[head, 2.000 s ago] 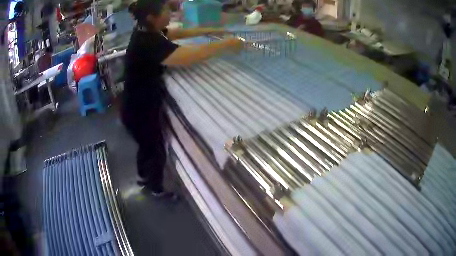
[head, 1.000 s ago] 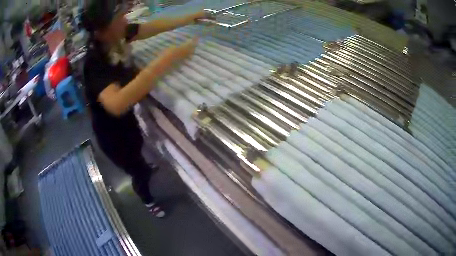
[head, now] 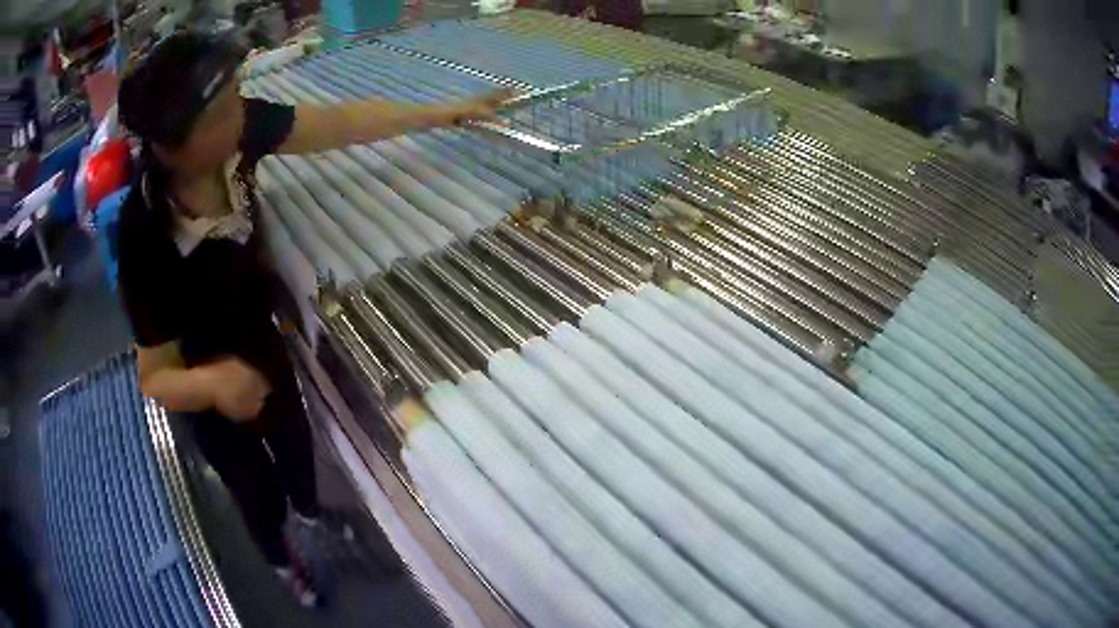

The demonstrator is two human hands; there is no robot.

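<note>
Neither of my hands is in the picture. Nearest in front of me lie long white and pale blue fabric sleeves point(head: 638, 429) side by side on a wide rack. Bare shiny metal tubes point(head: 491, 276) run between these and more white sleeves point(head: 356, 196) farther back. Small brownish lumps sit where tubes and sleeves meet. Mint sleeves point(head: 1006, 368) lie at the right. An open wire rack point(head: 669, 129) stands over the blue sleeves and tubes at the back. Another person's hand point(head: 485, 107) is at its left end.
A person in dark clothes point(head: 203, 264) stands at the rack's left side, one arm stretched over it. A low rack with blue sleeves point(head: 98, 503) is near the floor at lower left. A red bag point(head: 108, 176) and a teal box point(head: 360, 15) are behind.
The view has shifted, with the near white sleeves filling more of it. The wire rack now stands closer, partly over the bare tubes. The person has drawn one arm down to the waist.
</note>
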